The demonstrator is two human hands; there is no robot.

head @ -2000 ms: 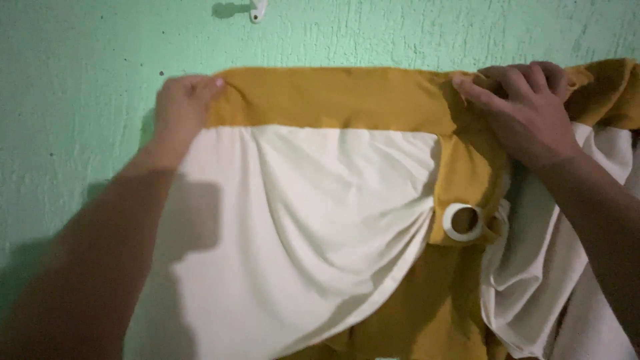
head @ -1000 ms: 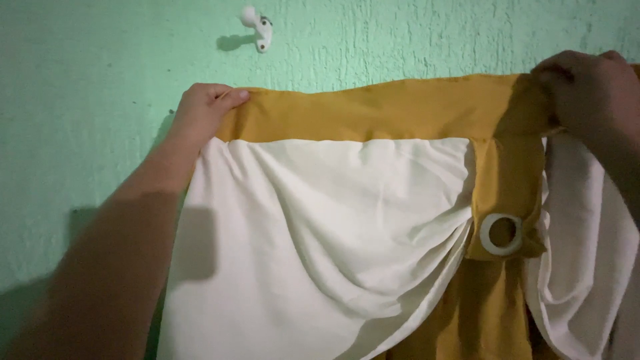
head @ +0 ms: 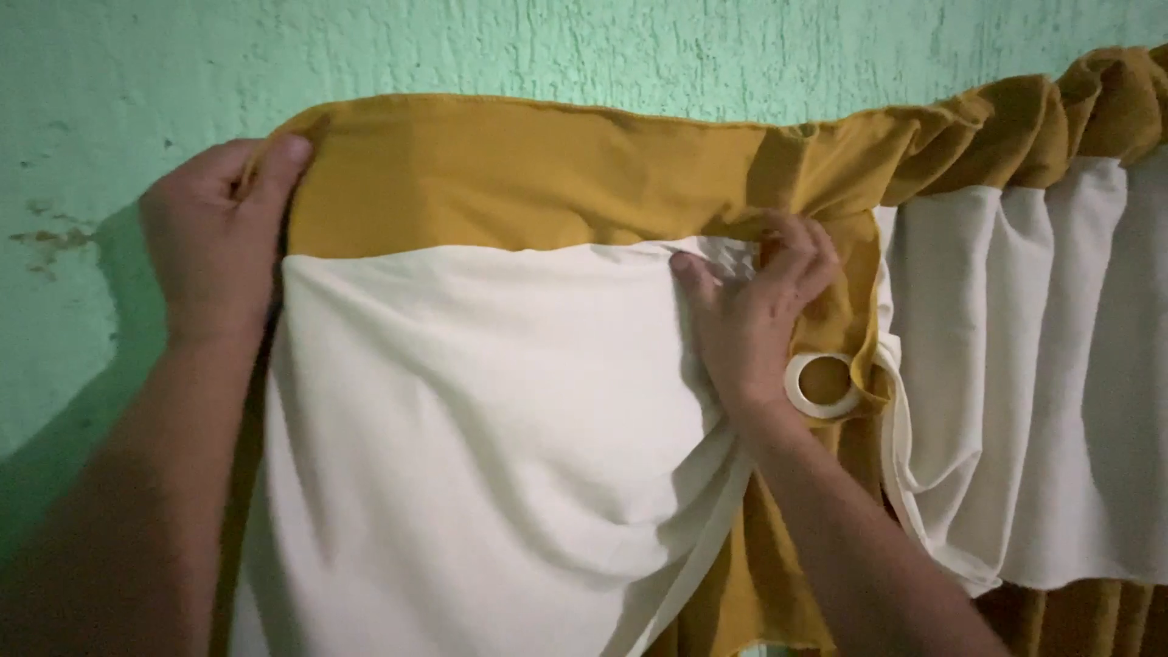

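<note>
A mustard-yellow curtain header band point(head: 529, 182) runs across the view, with draped white curtain fabric point(head: 511, 392) sewn below it. My left hand point(head: 224, 228) grips the band's left end, thumb in front. My right hand point(head: 757, 301) pinches the fabric where the band meets the white cloth, thumb on the white part and fingers on the yellow. Just right of my right wrist, a white ring point(head: 821, 386) sits on a hanging yellow tab point(head: 835, 301).
Behind the curtain stands a textured green wall point(head: 547, 46), with a worn patch at the left. To the right the yellow header is bunched in gathers point(head: 1031, 137), above more white folds point(head: 985, 365) and darker yellow cloth.
My right hand has come down from the band's top edge to its lower seam. My left hand still holds the left end. The white wall bracket seen earlier is out of view.
</note>
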